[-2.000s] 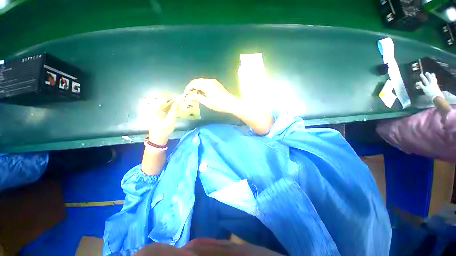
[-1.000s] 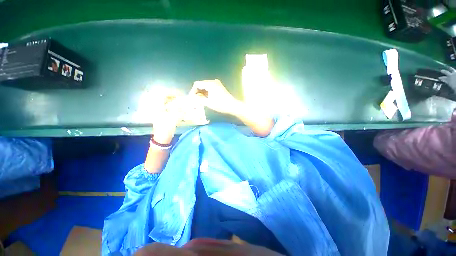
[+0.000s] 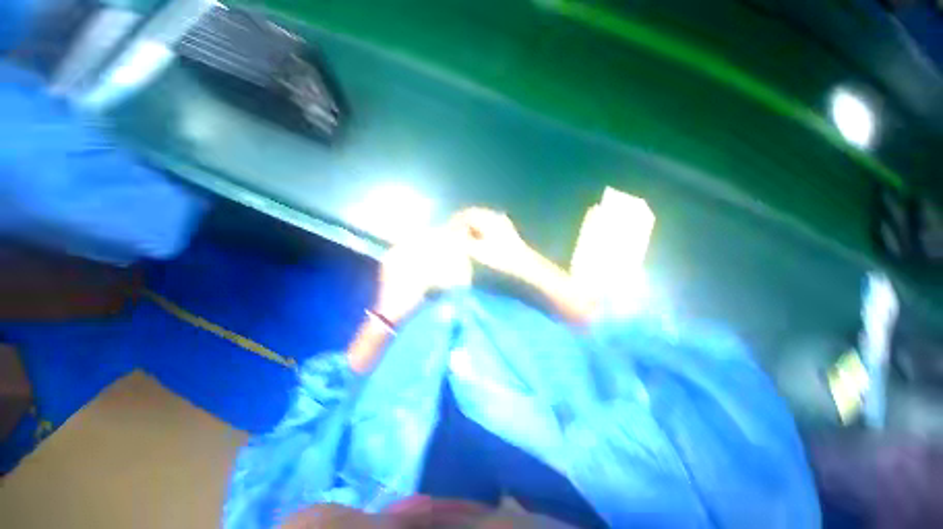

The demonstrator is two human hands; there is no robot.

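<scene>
The view is blurred and washed out by glare. My left hand (image 3: 414,271), with a band on its wrist, is near the bench's front edge. My right hand (image 3: 499,240) is close beside it on the right, fingers bent towards it. The label sheet between the hands cannot be made out in the glare. A glaring white label stack (image 3: 614,240) lies on the green bench just beyond my right forearm.
A black retail box (image 3: 264,72) lies on the bench at upper left, near a person's blue sleeve (image 3: 93,165). Label strips (image 3: 878,346) and a yellowish paper (image 3: 849,385) lie at right, near a pink sleeve. A brown carton (image 3: 145,455) is at lower left.
The view has tilted and turned left: the bench now slopes down to the right, and more of the blue-sleeved neighbour and the carton shows. My hands remain close together.
</scene>
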